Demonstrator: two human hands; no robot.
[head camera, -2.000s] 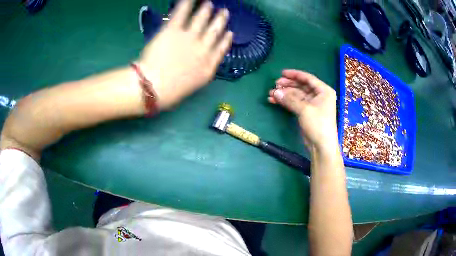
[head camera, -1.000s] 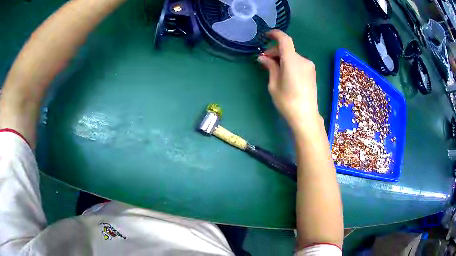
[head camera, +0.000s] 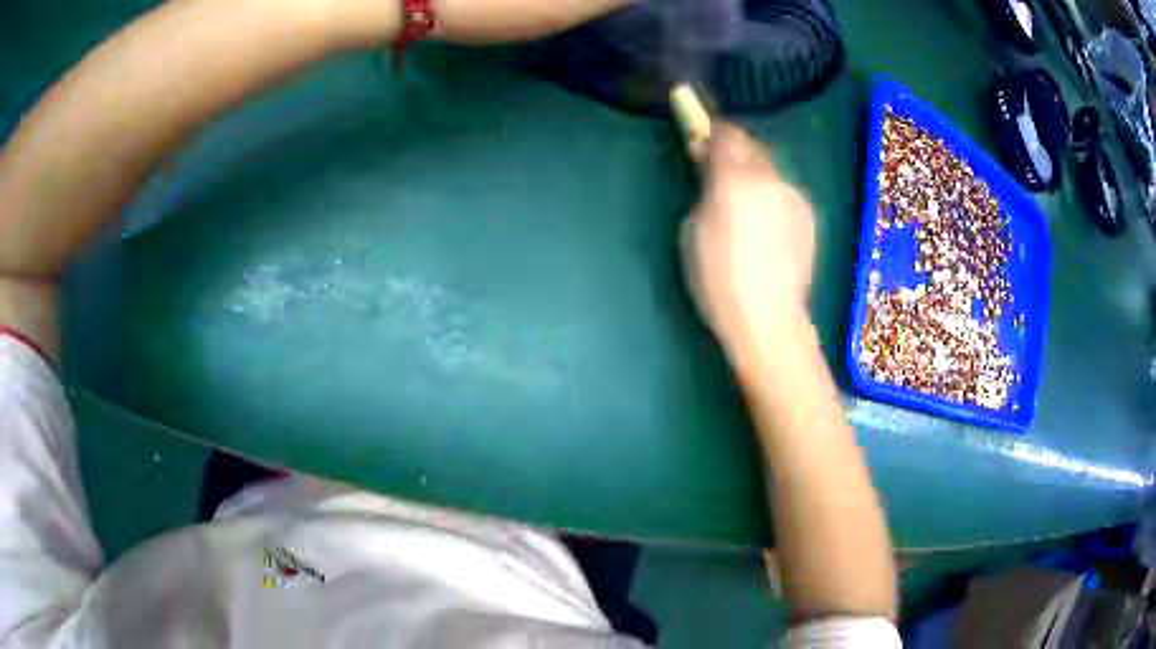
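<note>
My right hand (head camera: 748, 235) is closed around the grip of the small hammer (head camera: 691, 112). The yellowish shaft points up at the fan, and the hammer head is blurred over it. The black fan (head camera: 773, 57) lies at the top edge, partly cut off, with its ribbed round guard showing. My left forearm, with a red bracelet, reaches across the top left to the fan. My left hand is cut off by the top edge, so its fingers are hidden. I cannot see a metal piece at the fan.
A blue tray (head camera: 860, 380) of small copper and silver pieces lies to the right of my right forearm. Other black fan units (head camera: 1029, 127) stand at the upper right. The green bench (head camera: 444, 368) has a curved near edge. Boxes show at the lower right.
My right hand has taken hold of the hammer, which lay on the bench, and raised it to the fan. The fan shows its ribbed side instead of its blades. My left forearm has moved right.
</note>
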